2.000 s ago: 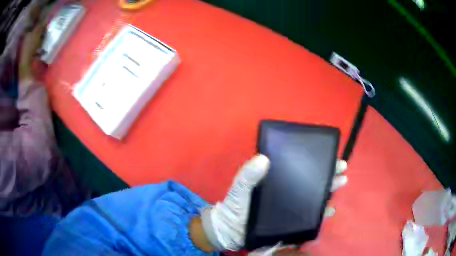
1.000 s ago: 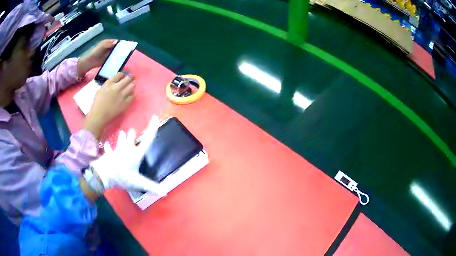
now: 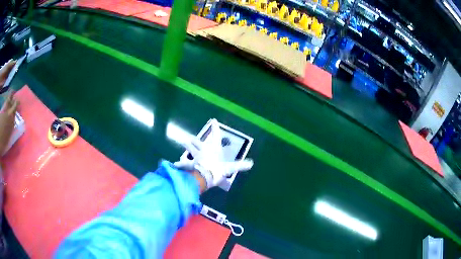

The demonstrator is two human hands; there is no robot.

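Observation:
A shallow white box [image 3: 230, 186] sits on the dark green conveyor belt, just beyond the mat's far edge. A black-framed device with a pale grey screen [image 3: 233, 144] and a dark mark on it lies in the box. My left hand [image 3: 215, 159], in a white glove and blue sleeve, is over the box with its fingers spread. It covers the box's left and middle part; any contact with the box is hard to tell. My right hand is not in view.
A small white meter [image 3: 213, 214] with a looped cord lies at the red mat's [image 3: 76, 187] far edge. A yellow tape roll [image 3: 63, 132] is left. Another person's hands [image 3: 7, 119] are far left. A green post [image 3: 175, 45] stands beyond; another white box [image 3: 432, 248] is lower right.
The view has swung right and up. My left hand has gone from the dark-screened device in a box on the mat to the box on the belt. The right hand remains out of view.

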